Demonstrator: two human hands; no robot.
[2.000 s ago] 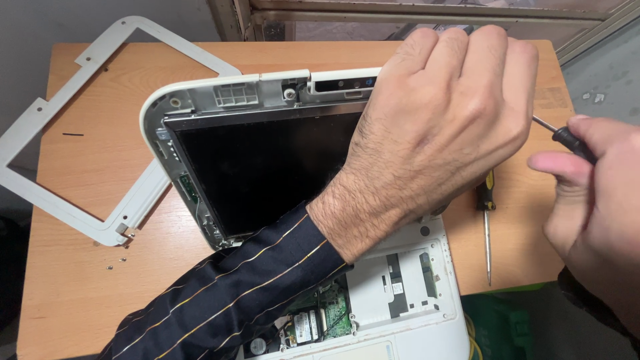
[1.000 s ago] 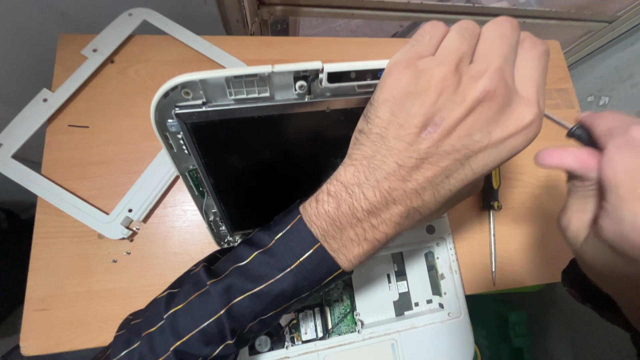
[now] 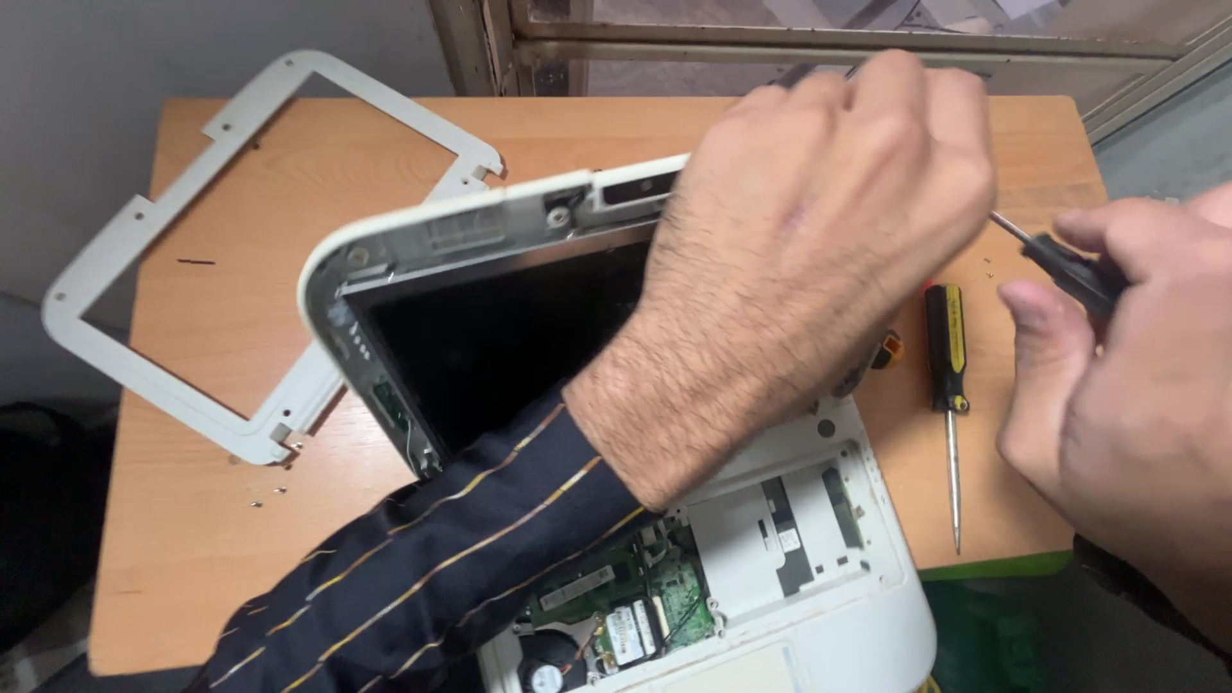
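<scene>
My left hand [image 3: 808,202] is curled over the upper right edge of a laptop's screen lid [image 3: 462,207], whose bezel is off. In my right hand [image 3: 1136,366] is a screwdriver with a black handle [image 3: 1073,274]; its thin shaft points left, and its tip is hidden behind my left hand. The black display panel [image 3: 500,337] is partly covered by my left arm. Below it lies the white laptop base [image 3: 818,616] with its circuit board [image 3: 683,577] and fan [image 3: 549,669] exposed.
A white screen bezel [image 3: 183,192] lies at the left of the wooden table [image 3: 356,549], with small screws [image 3: 279,490] near its lower corner. Between the laptop and my right hand is a yellow and black screwdriver [image 3: 946,337]. A metal-framed glass pane [image 3: 693,43] stands behind the table.
The lid and the base sit further right in the view, along with the bezel, as the view has shifted. Both hands keep nearly the same hold.
</scene>
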